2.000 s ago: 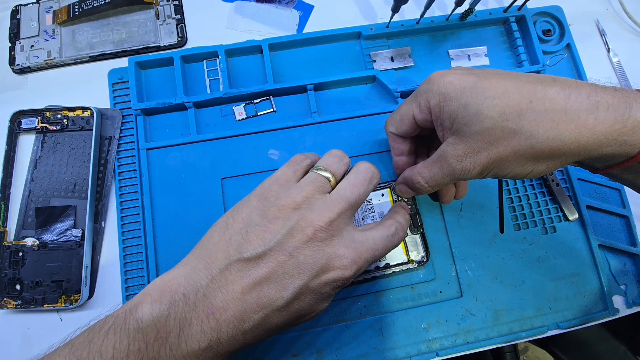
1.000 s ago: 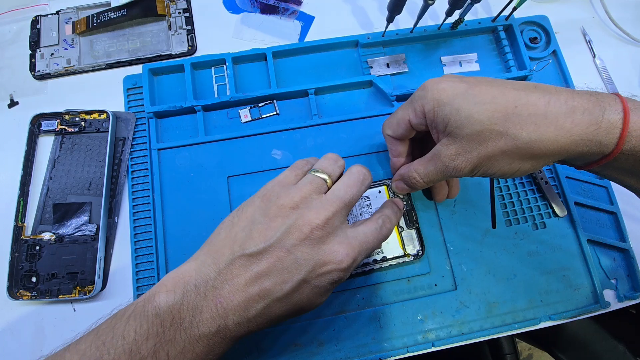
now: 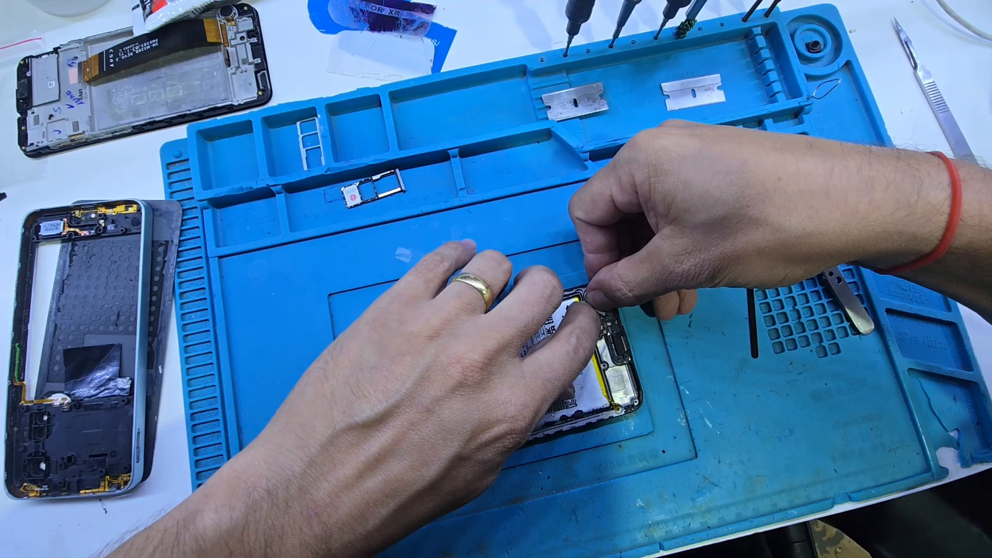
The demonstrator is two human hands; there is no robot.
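An opened smartphone (image 3: 618,380) with a white battery (image 3: 590,394) lies on the blue silicone repair mat (image 3: 775,434), its left part covered by my left hand (image 3: 457,349). That hand, with a gold ring, rests over the phone, fingers bent, index fingertip at the phone's upper right part. My right hand (image 3: 659,232), a red band on its wrist, has thumb and forefinger pinched together at the same corner, touching or nearly touching the left fingertip. Whether something small is between the right fingers is hidden. A dark thing shows partly behind the right thumb.
To the left lie a phone mid-frame (image 3: 143,310) and, above it, another phone frame with a flex cable (image 3: 147,58). The mat's trays hold a SIM tray (image 3: 373,188) and two razor blades (image 3: 575,101). Tweezers (image 3: 849,302) lie right, a scalpel (image 3: 934,101) farther off; screwdrivers (image 3: 577,19) stand behind.
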